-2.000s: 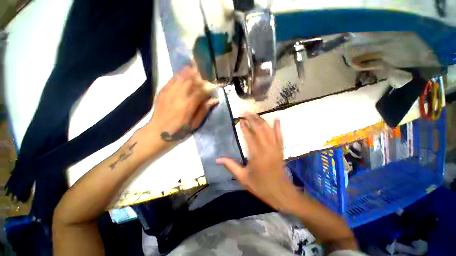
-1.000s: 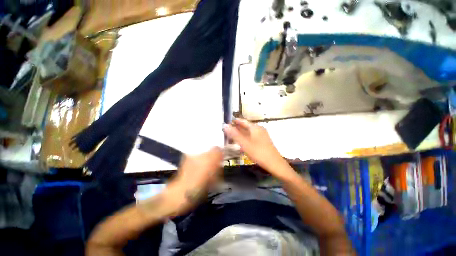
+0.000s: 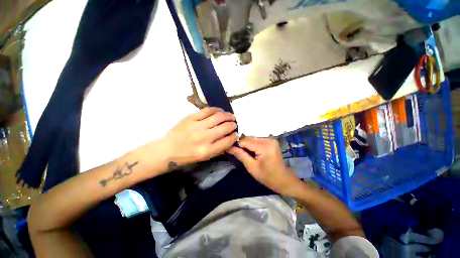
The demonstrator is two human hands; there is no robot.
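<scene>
A long navy fabric strip (image 3: 209, 75) runs from the back of the table, left of the machine bed, to the front edge, navy face up. My left hand (image 3: 207, 133) grips it at the table's front edge, fingers curled over it. My right hand (image 3: 258, 156) pinches the same strip just below and to the right, fingertips close to my left ones. The part between the fingers is hidden. More navy fabric lies over my lap.
A navy strip bundle (image 3: 96, 60) lies on the table's left. The machine bed (image 3: 287, 60) holds a crumpled beige cloth (image 3: 353, 30). A black pad or phone (image 3: 395, 70) and red and yellow loops (image 3: 427, 73) lie at right. A blue basket (image 3: 398, 176) with boxes stands below.
The view has shifted. The strip's grey face showed under both hands by the machine head; now its navy face shows and both hands hold it at the table's front edge, close together.
</scene>
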